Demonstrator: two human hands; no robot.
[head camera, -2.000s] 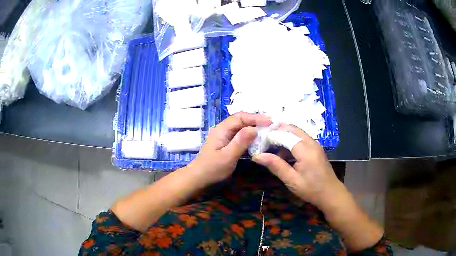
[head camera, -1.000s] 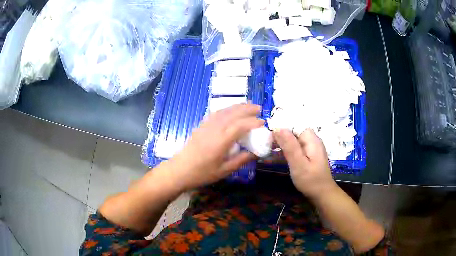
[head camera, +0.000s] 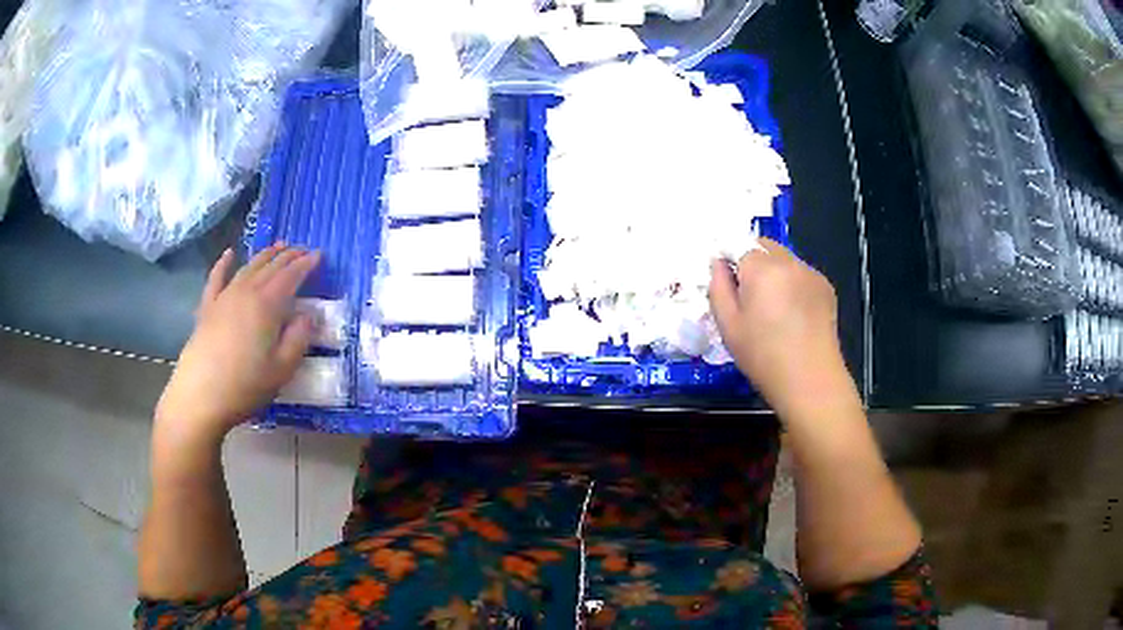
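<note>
My left hand (head camera: 246, 332) is over the left ribbed blue tray (head camera: 326, 154), fingers apart, thumb against a white packed unit (head camera: 328, 322). That unit lies behind another packed unit (head camera: 314, 380) in the tray's left column. More packed units (head camera: 429, 300) lie in a column to the right of them. My right hand (head camera: 782, 308) is at the right side of the heap of white inserts (head camera: 659, 179), thumb and index finger pinched on a white insert (head camera: 744, 255), partly hidden by the fingers. The heap fills most of the right blue tray (head camera: 616, 372).
An open poly bag (head camera: 542, 62) with cream blocks overlaps the back of both trays. A large bulging poly bag (head camera: 154, 117) is at the left. Stacked clear trays (head camera: 991, 185) lie at the right, with a filled blister tray (head camera: 1096, 289) at the far right edge.
My hands have moved apart from the middle, where they held a white unit together. My left hand went to the left tray, which now shows a second unit in its left column. My right hand went to the heap.
</note>
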